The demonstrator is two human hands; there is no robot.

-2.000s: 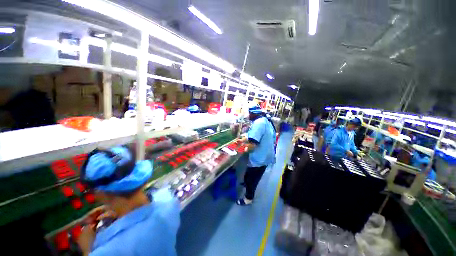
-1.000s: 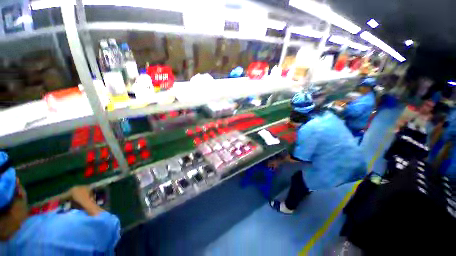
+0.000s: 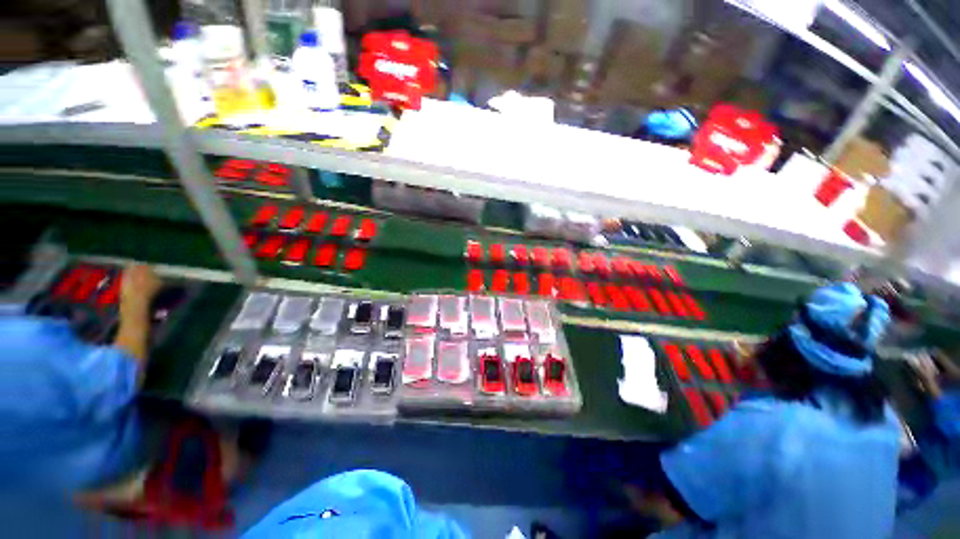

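Note:
Neither of my hands is in view. Nearest in front, a clear blister tray [image 3: 300, 392] lies on the green bench [image 3: 600, 395], with dark and pale small units in its pockets. A second clear blister tray [image 3: 484, 403] adjoins its right side and holds red-edged and pale units. A white sheet [image 3: 639, 374] lies to the right of the trays. Small red pieces [image 3: 311, 237] stand in rows behind, and more red pieces [image 3: 584, 279] lie in rows further right.
A person in blue [image 3: 68, 411] sits at the left; another with a blue cap [image 3: 790, 453] is at the right. A rounded blue fabric shape [image 3: 353, 511], unclear whose, is at the bottom edge. A white shelf [image 3: 547, 158] holds bottles and red items. A red stool-like object [image 3: 190, 474] is lower left.
The view has turned left and down towards the bench. The trays are now nearer and central, the aisle and black stacks have left the picture, and the blue shape has appeared at the bottom.

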